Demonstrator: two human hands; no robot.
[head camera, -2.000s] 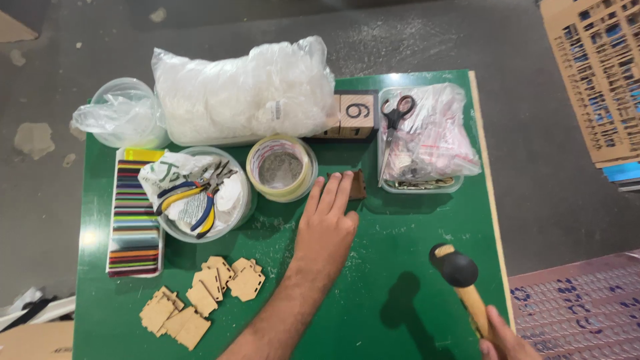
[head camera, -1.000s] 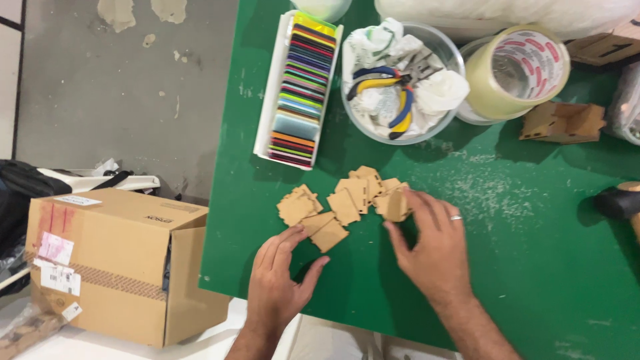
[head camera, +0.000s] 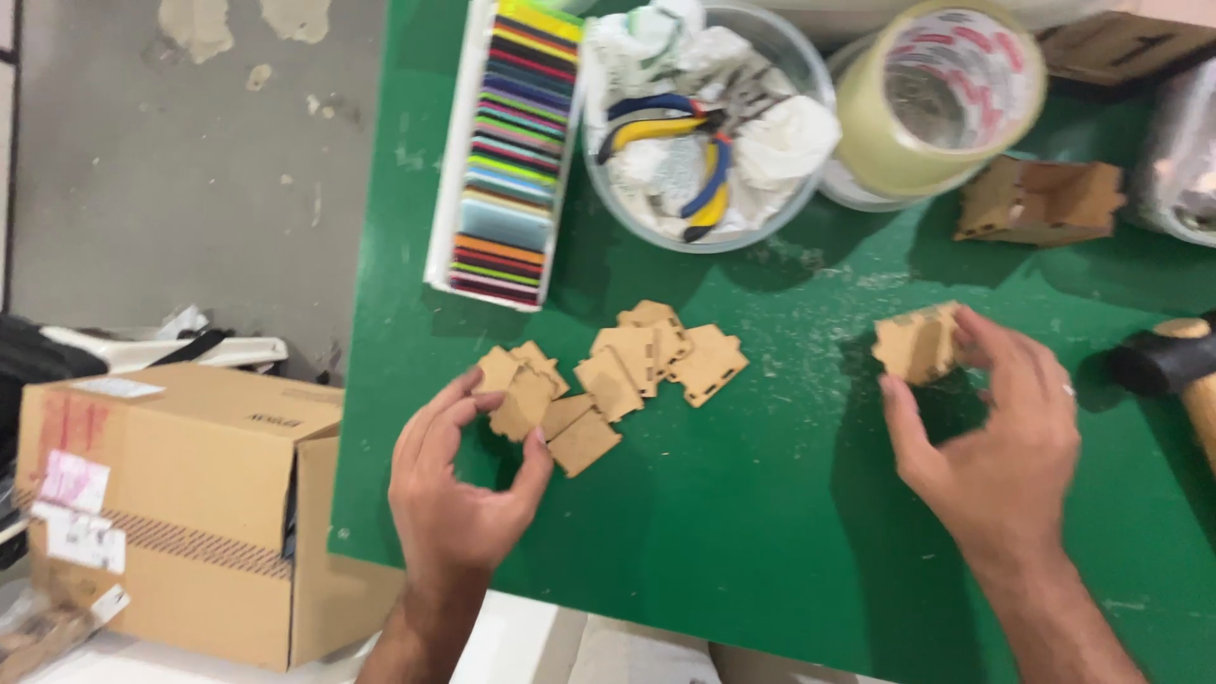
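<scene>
My left hand (head camera: 467, 480) holds a thin notched wooden piece (head camera: 524, 399) between thumb and fingers, at the left end of a loose cluster of similar flat pieces (head camera: 613, 380). Well to the right, my right hand (head camera: 997, 427) grips more notched wooden pieces (head camera: 917, 344) by their right side, just above the green table. A small open wooden box (head camera: 1040, 201) stands behind that hand, beside the clear tape rolls (head camera: 940, 95). At the right edge lies a mallet with a black head (head camera: 1154, 361) and a wooden handle.
A white tray of coloured sheets (head camera: 508, 161) and a round plastic tub (head camera: 708, 245) holding pliers and white wrapping stand at the back. A clear container (head camera: 1183, 171) is at the far right. Left of the green table (head camera: 722, 541) sits a large cardboard box (head camera: 171, 503).
My right hand has moved right, away from the cluster, with wooden pieces in it. My left hand now has a flat piece between its fingers. Two seconds ago a mallet was at my right hand.
</scene>
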